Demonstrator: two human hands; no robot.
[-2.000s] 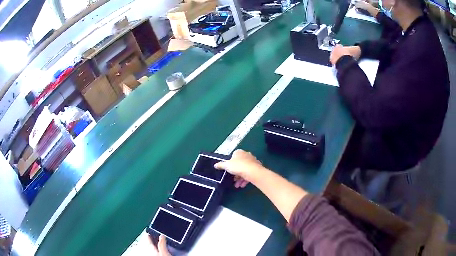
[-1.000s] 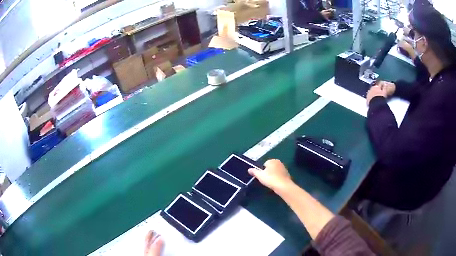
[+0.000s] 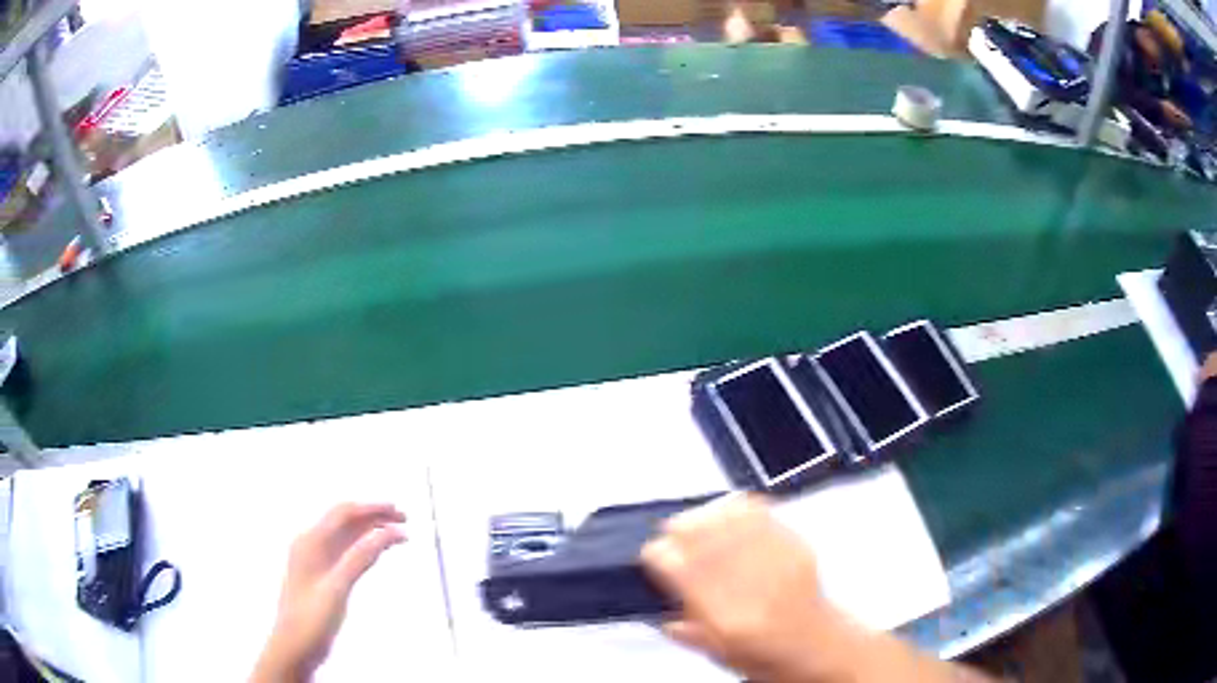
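Observation:
A black device housing (image 3: 601,567) with a button pad at its left end is over the white work sheet (image 3: 561,460). My right hand (image 3: 741,574) grips its right end from above and is slightly blurred. My left hand (image 3: 331,574) is open and empty over the sheet, left of the housing and apart from it. Three thick black units (image 3: 774,423) with white-bordered dark screens stand in an overlapping row behind and right of my right hand. A part-assembled device (image 3: 110,547) with a silvery panel and a wrist strap (image 3: 159,587) lies at the far left.
The long green conveyor bench (image 3: 534,294) runs across behind the sheets. A pale tape roll (image 3: 917,108) is on its far edge. Metal posts (image 3: 1105,74) rise at the far right and left. Part of a neighbouring worker (image 3: 1194,494) and a black block (image 3: 1188,294) show at the right edge.
The view has swung left. My right hand has left the row of screened units and now holds a black housing over the sheet. The black block no longer shows on the bench right of the row.

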